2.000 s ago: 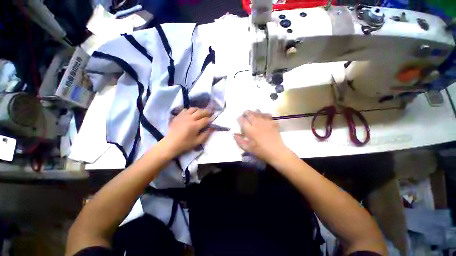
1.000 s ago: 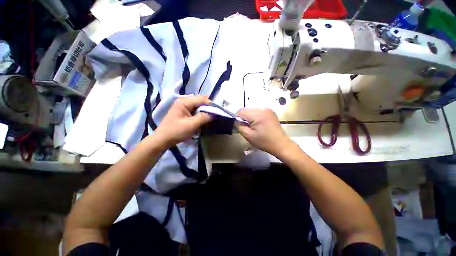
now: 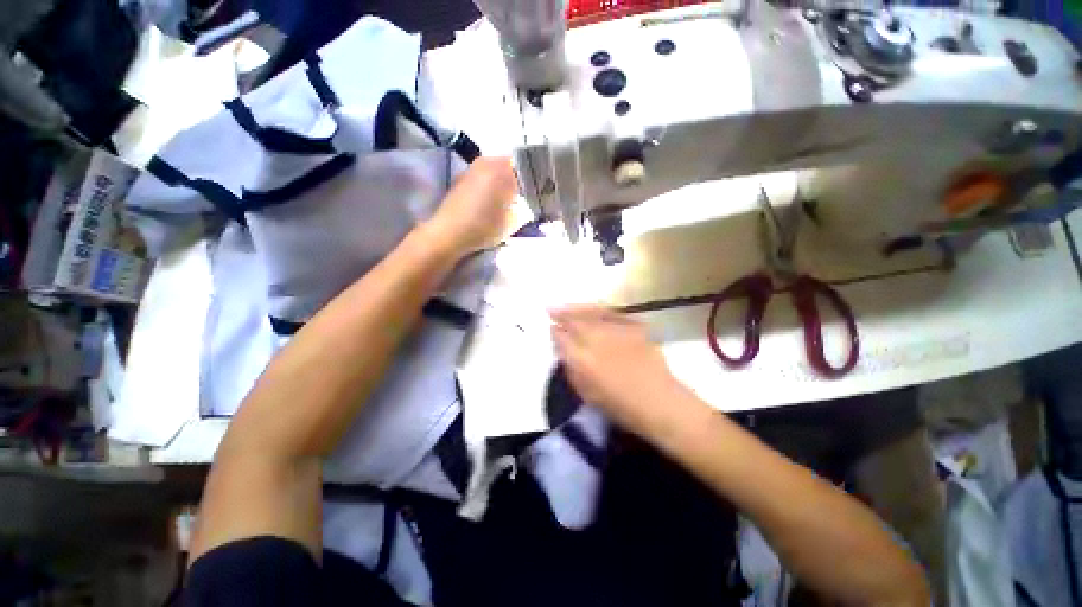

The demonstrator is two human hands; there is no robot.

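Observation:
The pale grey-blue garment piece with dark bands [image 3: 344,225] lies bunched left of the needle, partly under my left forearm. A white piece [image 3: 508,344] runs from the needle area over the table's front edge. My left hand [image 3: 484,204] is at the cloth just left of the sewing machine's [image 3: 712,107] needle area; its fingertips are blurred by glare. My right hand [image 3: 603,353] lies on the right edge of the white piece, in front of the needle; its fingertips touch the cloth, and whether they grip is unclear.
Scissors with dark red handles [image 3: 809,326] lie under the machine arm, right of my right hand. A box [image 3: 89,231] stands at the far left. White flat pieces [image 3: 160,344] lie left of the garment. A red basket [image 3: 629,10] is behind the machine.
My left hand has moved up and forward beside the needle. My right hand has moved slightly lower. The garment is turned and bunched differently, and the white piece now shows between my hands.

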